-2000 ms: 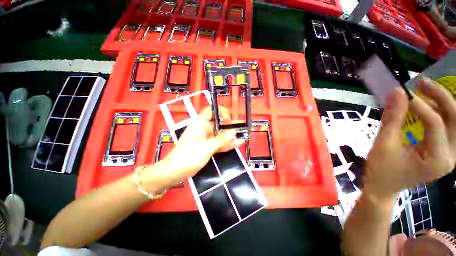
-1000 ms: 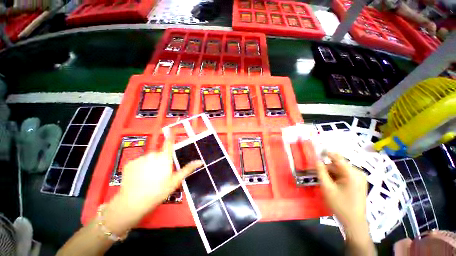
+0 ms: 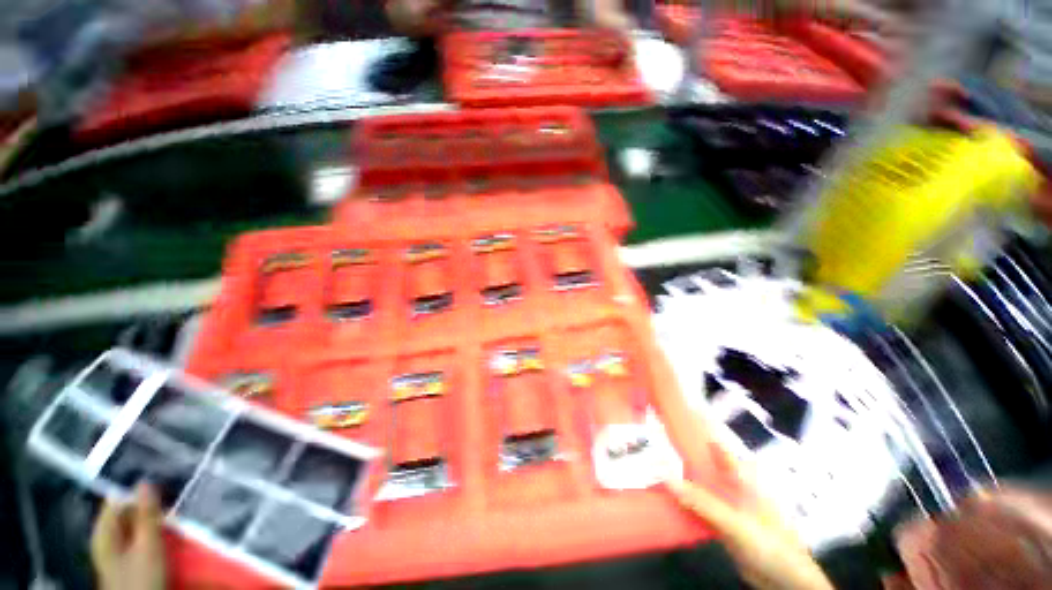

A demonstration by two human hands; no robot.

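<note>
The picture is blurred. The red tray (image 3: 467, 311) lies in front of me with phone middle frames (image 3: 528, 403) in two rows. My left hand (image 3: 129, 539) is at the lower left edge and holds the sticker sheet (image 3: 237, 473) by its near edge, tilted over the tray's left side. The sheet bears black rectangles with white borders. My right hand (image 3: 750, 532) is at the tray's lower right edge. Its fingertips are beside a white patch (image 3: 635, 456) at the lower end of the rightmost near recess. Whether they grip it cannot be told.
A heap of white waste liner (image 3: 796, 461) with black pieces lies right of the tray. A yellow fan (image 3: 911, 219) stands behind it. Another red tray (image 3: 473, 144) is on the green conveyor beyond. Dark trays (image 3: 756, 144) are at the back right, and more red trays lie further back.
My left hand has picked up the sticker sheet and carried it left, off the tray's middle. My right hand has moved down the tray's right side. The view has shifted and blurred.
</note>
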